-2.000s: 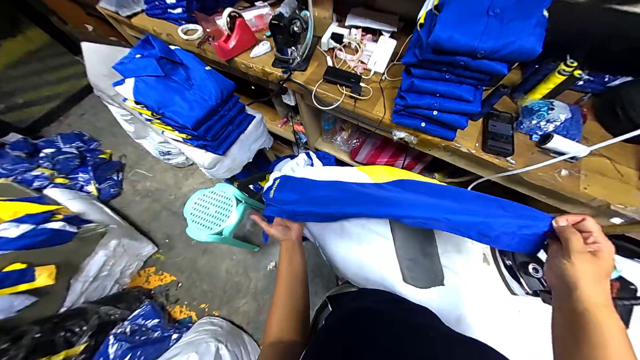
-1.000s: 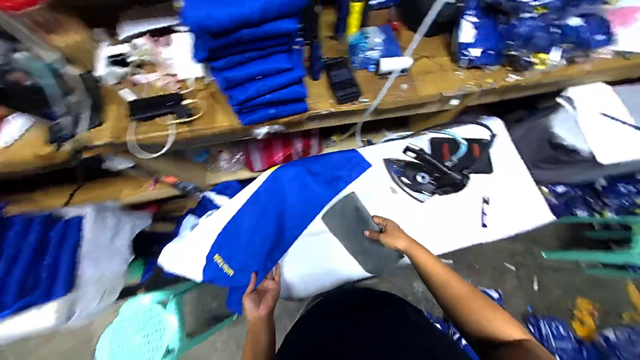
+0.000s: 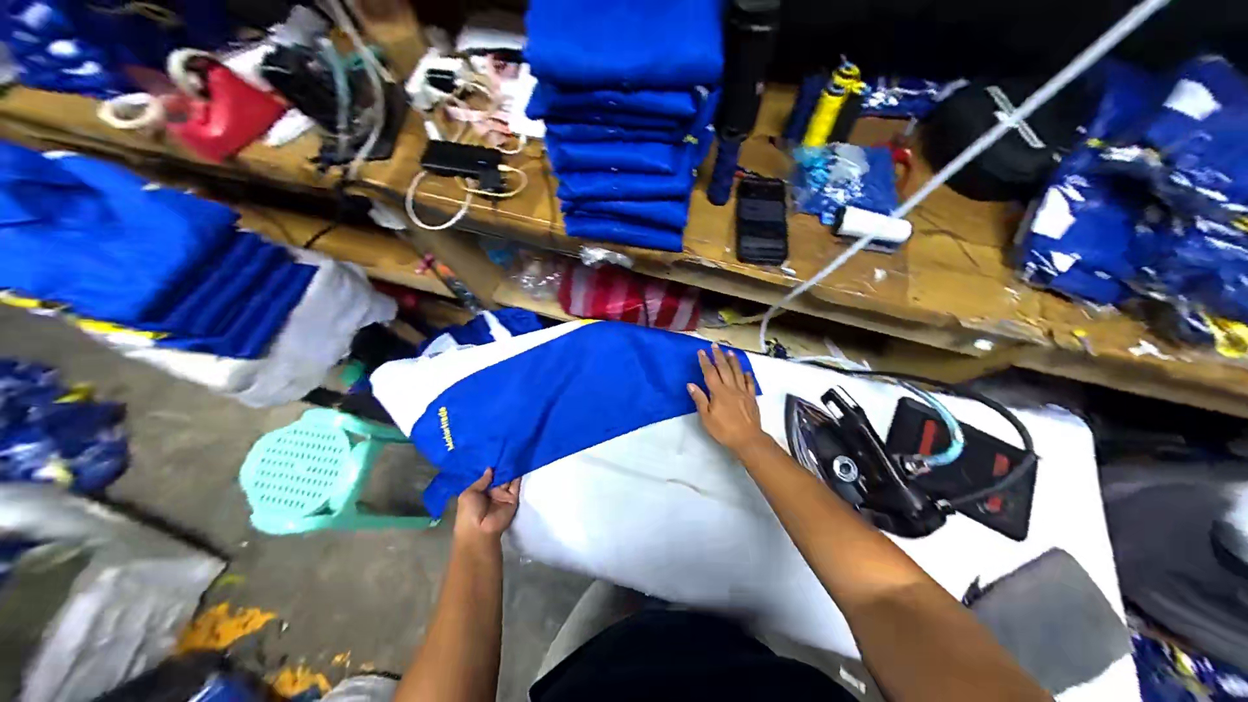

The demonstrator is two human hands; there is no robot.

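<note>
A blue garment with a white and yellow edge and small yellow lettering lies across the left part of the white ironing board. My left hand pinches its lower left edge. Palm down with fingers spread, my right hand rests on the garment's right end. To the right of that hand a black steam iron lies with its cord and hose, partly over a black pad. A grey cloth sits at the board's lower right, beside my right forearm.
Behind the board runs a wooden shelf with a stack of folded blue shirts, a phone and a red tape dispenser. More folded shirts are at left. A green plastic stool stands on the floor.
The garment was stretched between both hands and now lies on the board. The grey cloth has moved from the board's middle to its lower right. My right hand has let go of it.
</note>
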